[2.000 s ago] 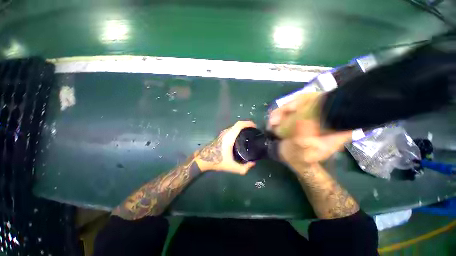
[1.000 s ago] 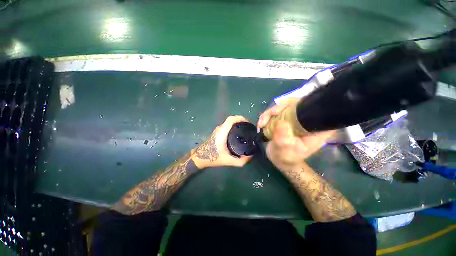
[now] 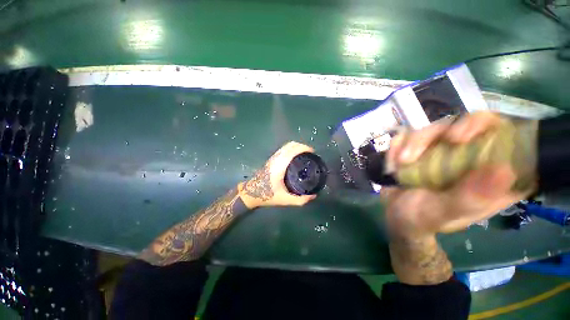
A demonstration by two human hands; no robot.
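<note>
My left hand (image 3: 279,177) is wrapped around the left side of a black cylindrical housing (image 3: 305,174), which stands on the bench with its round recessed end up. My right hand (image 3: 450,175) is blurred and closed around the tan wrapped grip of the electric screwdriver (image 3: 465,153). The screwdriver's black front end points left, over the lower part of the white-and-blue screw feeder (image 3: 406,103), right of the housing. The bit's tip cannot be made out. Part of the feeder is hidden behind my right hand.
Black blister trays (image 3: 28,144) are stacked at the far left. A white rail (image 3: 219,81) separates the bench (image 3: 156,137) from the brighter green belt (image 3: 250,37). Loose screws (image 3: 321,228) lie on the bench. A blue-handled tool (image 3: 549,213) lies at the right.
The screwdriver and my right hand have moved right and up from beside the housing to over the feeder, and look larger. The housing stays in my left hand.
</note>
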